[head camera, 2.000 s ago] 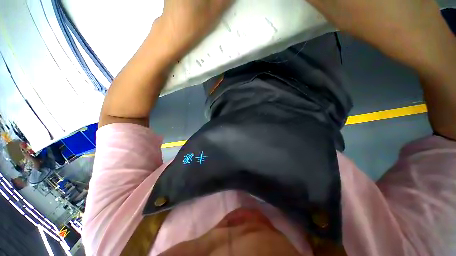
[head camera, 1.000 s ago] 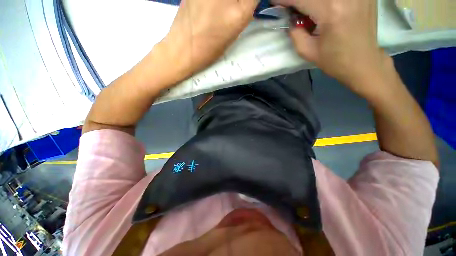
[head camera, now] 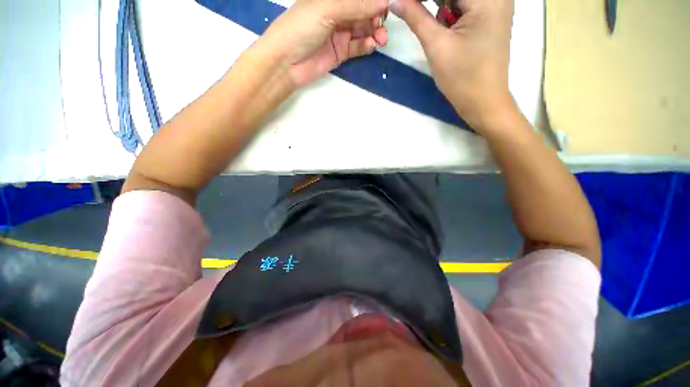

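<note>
The dark blue band (head camera: 408, 94) lies slantwise on the white cloth, from upper left down to under my right forearm. A small white dot shows on it. My left hand (head camera: 333, 38) is above the band with its lower fingers curled. Its upper fingertips meet my right thumb near the top edge; whether they pinch a thread is too fine to tell. My right hand (head camera: 469, 60) is above the band's right part, closed around a small red-handled cutter (head camera: 447, 14). The cutter's tip is not clearly visible.
Grey-blue looped strips (head camera: 123, 83) lie at the left. A tan board (head camera: 620, 98) is at the right, with a dark pointed blade (head camera: 610, 15) at its top. The white table cover's front edge (head camera: 363, 166) runs before my apron (head camera: 340, 257). Blue bins (head camera: 635, 242) stand below right.
The view has shifted, and more of the band and tan board now shows. The band lies flat below my hands; a second ago my hands were at it. My hands have come together near the top edge.
</note>
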